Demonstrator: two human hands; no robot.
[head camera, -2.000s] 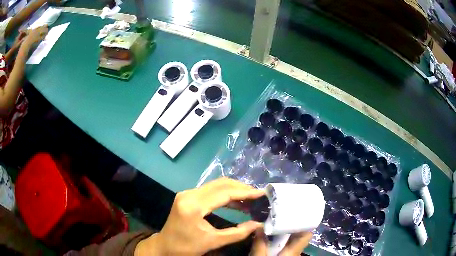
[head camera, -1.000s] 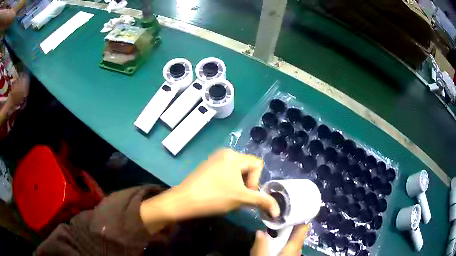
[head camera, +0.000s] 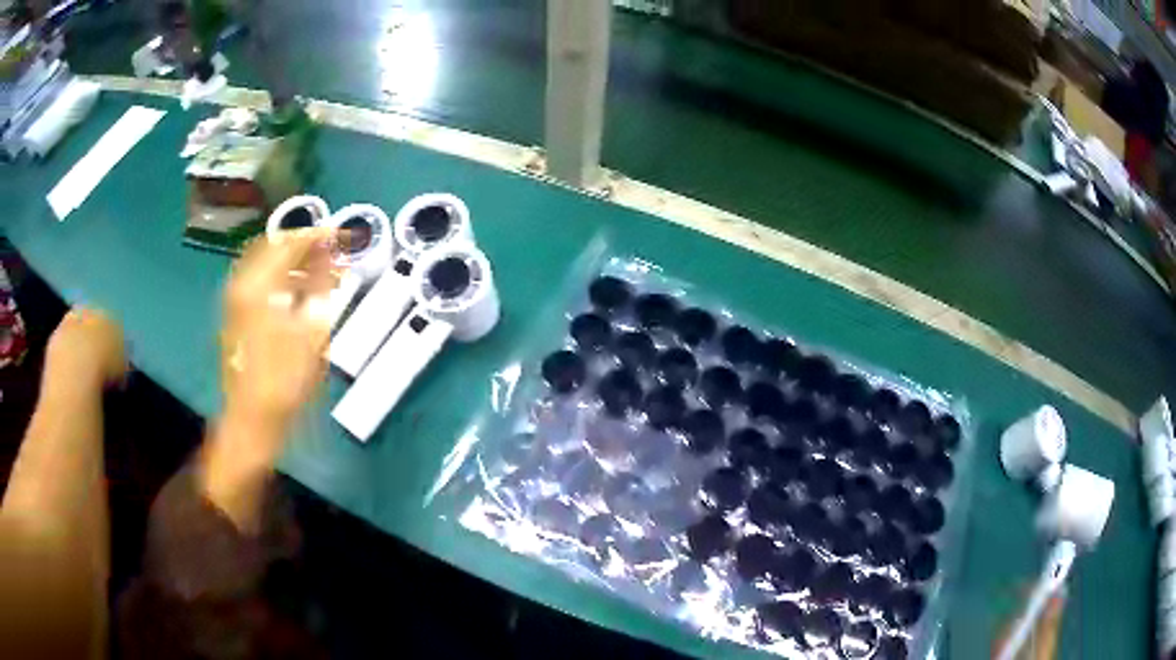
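Observation:
My left hand (head camera: 274, 329) is blurred at the left, over the handle area of a white fan (head camera: 299, 214); whether it still grips it is unclear. Three more capped white fans (head camera: 391, 377) lie beside it, black centres up, handles towards me. Black caps (head camera: 767, 451) lie in rows in a clear, wrinkled plastic sheet (head camera: 619, 496) in front of me. My right hand (head camera: 1036, 629), small and blurred at the lower right edge, is around the handle of a white fan (head camera: 1081, 503). Another white fan (head camera: 1032, 442) lies just beyond it.
A green press base with a block (head camera: 226, 194) stands behind the capped fans. White flat sheets (head camera: 106, 161) lie at the far left. A person's bare arm (head camera: 65, 451) reaches in at the left. A pale rail (head camera: 774, 258) and post (head camera: 578, 90) edge the bench before the conveyor.
My left hand has moved from the fan above the sheet to the group at left, which has gained a fan. My right hand has moved to the fans at far right. The view has shifted right.

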